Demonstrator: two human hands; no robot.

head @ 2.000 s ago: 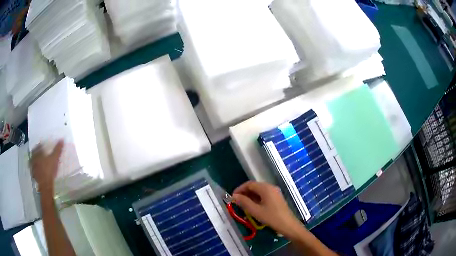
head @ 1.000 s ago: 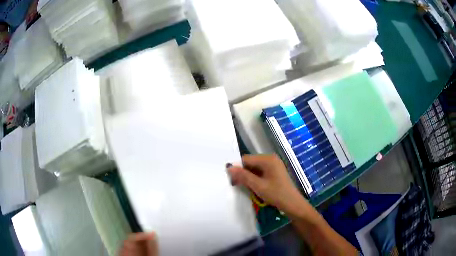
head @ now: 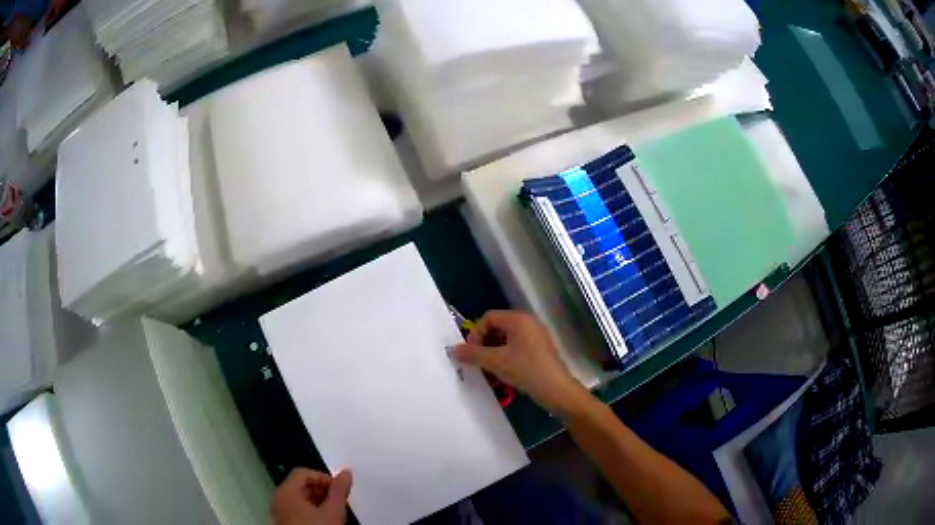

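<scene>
A flat white back sheet [head: 384, 385] lies near the bench's front edge and hides what is under it. My right hand [head: 513, 354] touches its right edge, thumb and fingers pinched near small dark holes there. My left hand [head: 313, 497] is at its lower left edge, thumb and finger on the edge, partly cut off by the frame. The scissors [head: 503, 393] are mostly hidden behind the sheet and my right hand; a bit of red and yellow loop shows. A stack of dark blue solar cell sheets [head: 625, 261] lies to the right.
A light-green sheet [head: 718, 205] lies beside the cell stack on a white board. White sheet stacks [head: 123, 205] and milky film stacks [head: 308, 154] stand behind. A thick pale-green plate stack [head: 190, 410] is at near left. Small scraps [head: 255, 347] lie on the dark-green mat. A wire basket [head: 887, 297] is at right.
The solar cell lay-up seen two seconds ago is now covered by the white sheet. My left hand has come from the left white stack to the sheet's lower left, and the sheet now lies flatter.
</scene>
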